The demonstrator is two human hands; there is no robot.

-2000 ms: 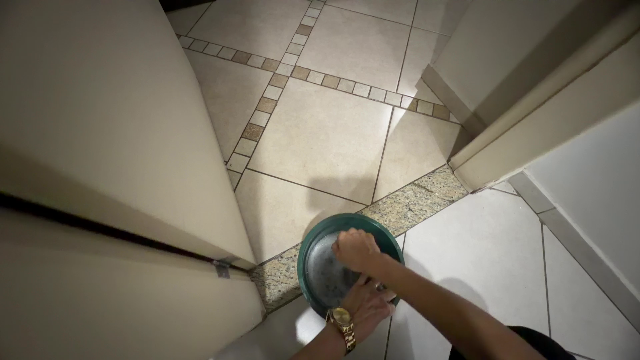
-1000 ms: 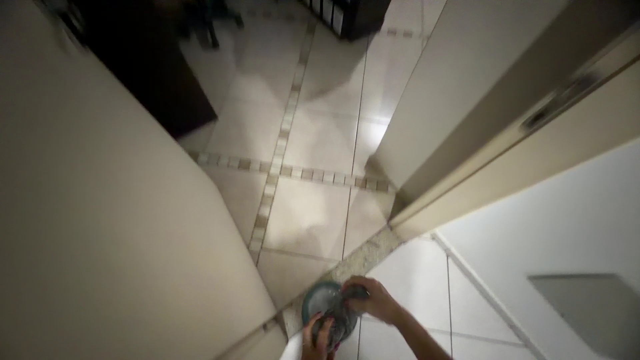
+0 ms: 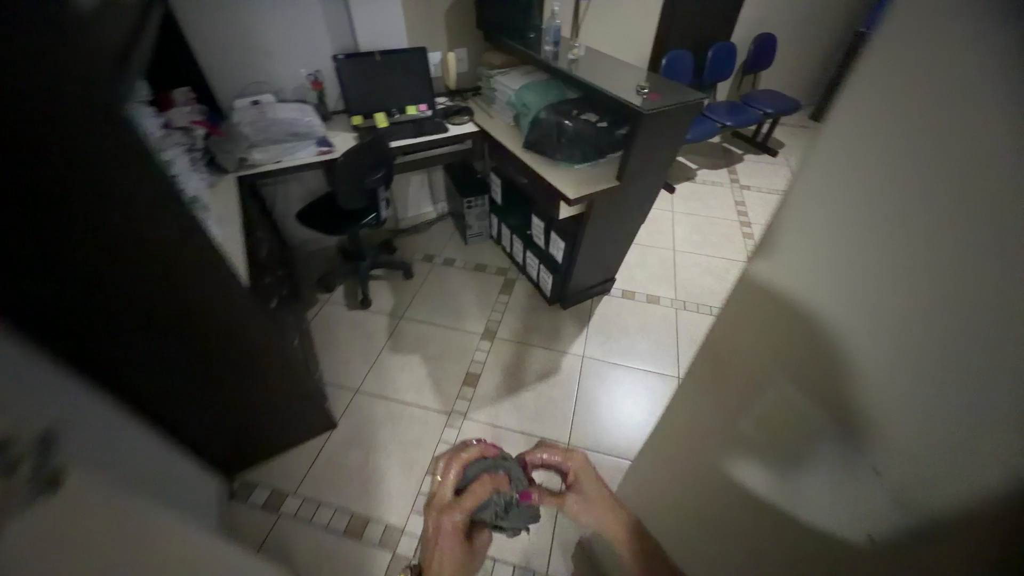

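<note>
A bunched grey cloth hangs between my hands at the bottom middle of the view. My left hand is wrapped around its left side, fingers curled over the top, with a ring and part of a wristwatch showing. My right hand pinches the cloth's right edge between thumb and forefinger. Both hands look wet. Tiled floor with mosaic strips lies beneath them. No basin shows in this view.
A black office chair stands by a desk with a monitor. A dark counter holds bags and binders. Blue chairs are at the back right. Dark furniture is on the left, a pale wall on the right.
My hands have left the green basin on the stone threshold and now hold the grey cloth above the tiled floor. The view has tipped up and forward into the room.
</note>
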